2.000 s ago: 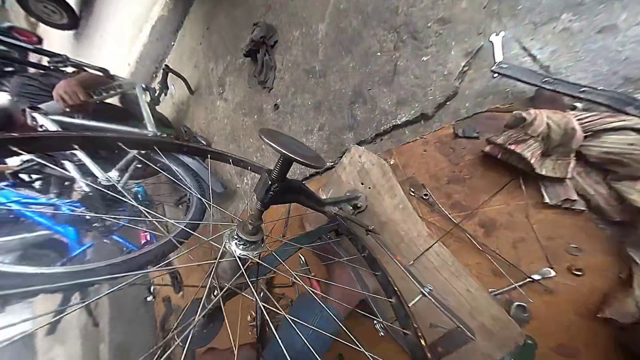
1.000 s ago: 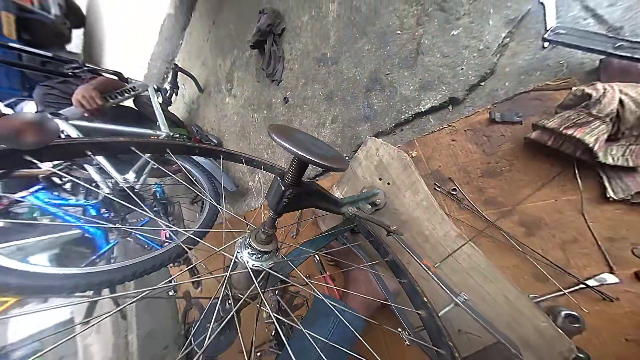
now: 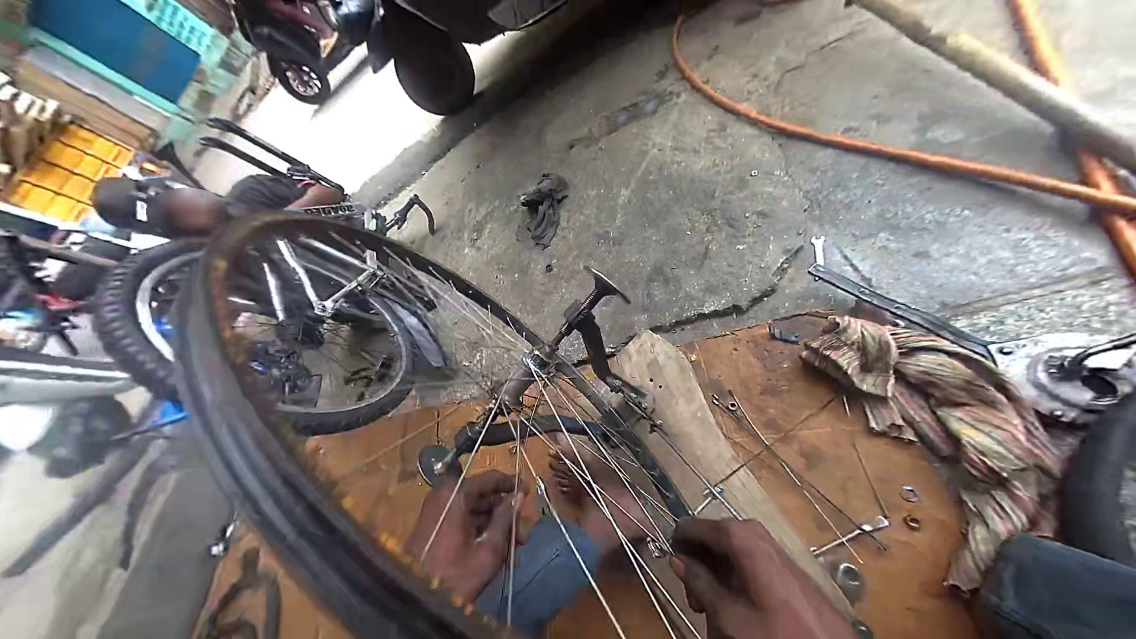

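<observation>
A spoked bicycle wheel rim [image 3: 266,479] stands tilted before me. A metal truing stand or clamp with a round disc-headed screw [image 3: 593,306] meets the wheel's hub [image 3: 537,364]. My left hand [image 3: 475,532] is behind the spokes at lower centre, fingers curled; whether it grips a spoke is unclear. At the lower right my right hand [image 3: 745,572] is closed beside the rim and spokes, near a small metal fitting [image 3: 658,546]; what lies between its fingers is hidden. A wooden board [image 3: 683,399] lies beneath the wheel's right side.
Loose spokes [image 3: 790,470], a small wrench [image 3: 852,535] and nuts lie on brown cardboard [image 3: 763,373]. A striped cloth [image 3: 941,417] is at right, with an open-ended wrench [image 3: 817,249] beyond. An orange hose [image 3: 799,133] crosses the concrete. Another person [image 3: 177,209] is among bicycles at left.
Both my hands now show at the wheel's lower part; neither was plainly visible there before. The view has shifted and takes in the hose and parked vehicles.
</observation>
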